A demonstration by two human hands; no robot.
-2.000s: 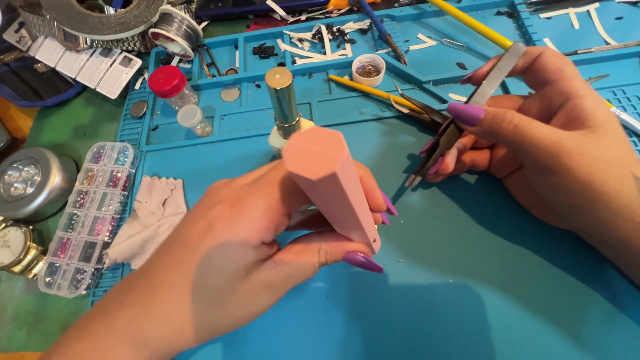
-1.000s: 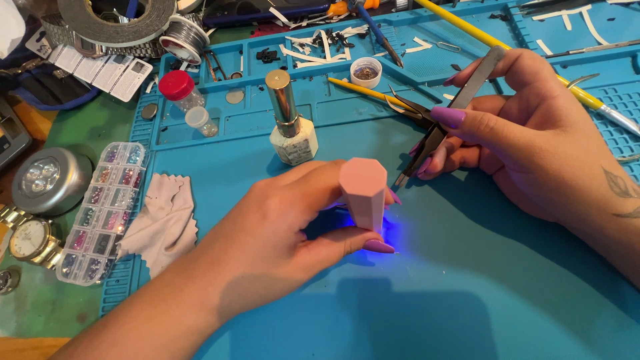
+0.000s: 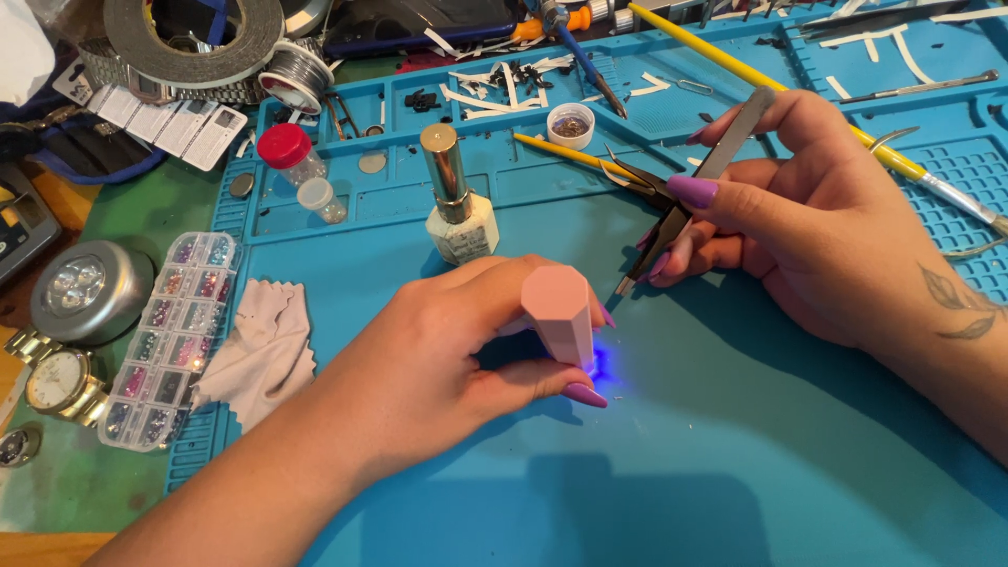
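Observation:
My left hand (image 3: 465,346) grips a pink octagonal handheld UV lamp (image 3: 557,303) upright, its lower end near the mat. Violet-blue light glows on the blue silicone work mat (image 3: 661,480) beside that end; what lies under the lamp is hidden. Between the thumb and fingers of my right hand (image 3: 795,197) is a pair of metal tweezers (image 3: 728,142), tips pointing down and left toward the mat. Behind my left hand stands a hexagonal bottle with a gold cap (image 3: 461,205). Curved-tip pliers or tweezers (image 3: 642,183) lie just behind the held tweezers.
Left are a bead organizer box (image 3: 169,346), a pinkish cloth (image 3: 268,346), a round metal puck light (image 3: 90,291) and a gold watch (image 3: 59,383). Behind are a red-capped jar (image 3: 291,153), a small cap of metal bits (image 3: 570,126), a solder spool (image 3: 295,76) and a yellow-handled brush (image 3: 898,161).
The pink lamp, earlier tilted and showing no light, has come upright, and the blue glow has appeared on the mat. My right hand keeps its hold on the tweezers.

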